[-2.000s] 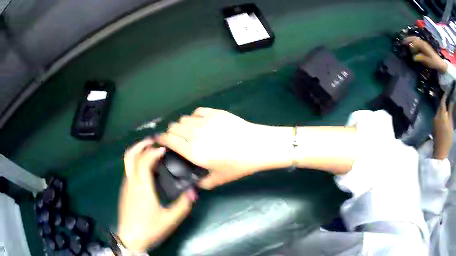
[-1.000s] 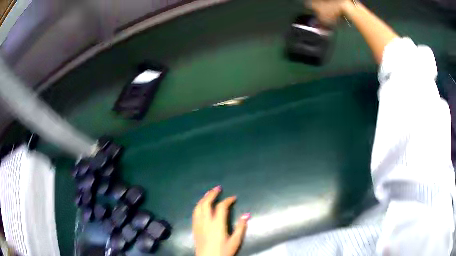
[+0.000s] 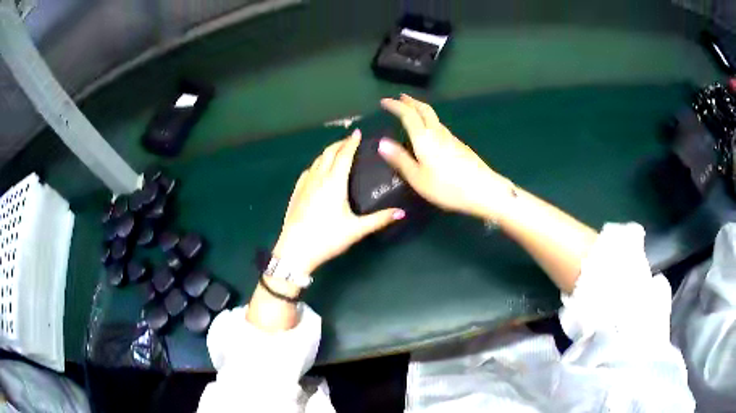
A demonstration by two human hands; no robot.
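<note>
A black insert tray stack [image 3: 378, 173] with small pale icons on its edge stands at the middle of the green bench. My left hand [image 3: 327, 202] holds its left side, thumb along the near edge. My right hand [image 3: 444, 165] lies on its right side, thumb on top; the fingers partly hide the stack. Whether a device sits in the top recess cannot be told. Loose black devices [image 3: 196, 282] lie in a cluster at the left.
Two black box bases, one at the back centre [image 3: 401, 70] and one at the back left [image 3: 167, 133], stand on the far green strip. A white perforated tray [image 3: 50, 274], grey post [image 3: 73, 121] and plastic bag [image 3: 145, 347] are left. Dark trays [image 3: 692, 149] and shiny black items are far right.
My right hand has come back from the far box, which now shows an insert with a white strip. Both hands are now on a black insert stack at the centre.
</note>
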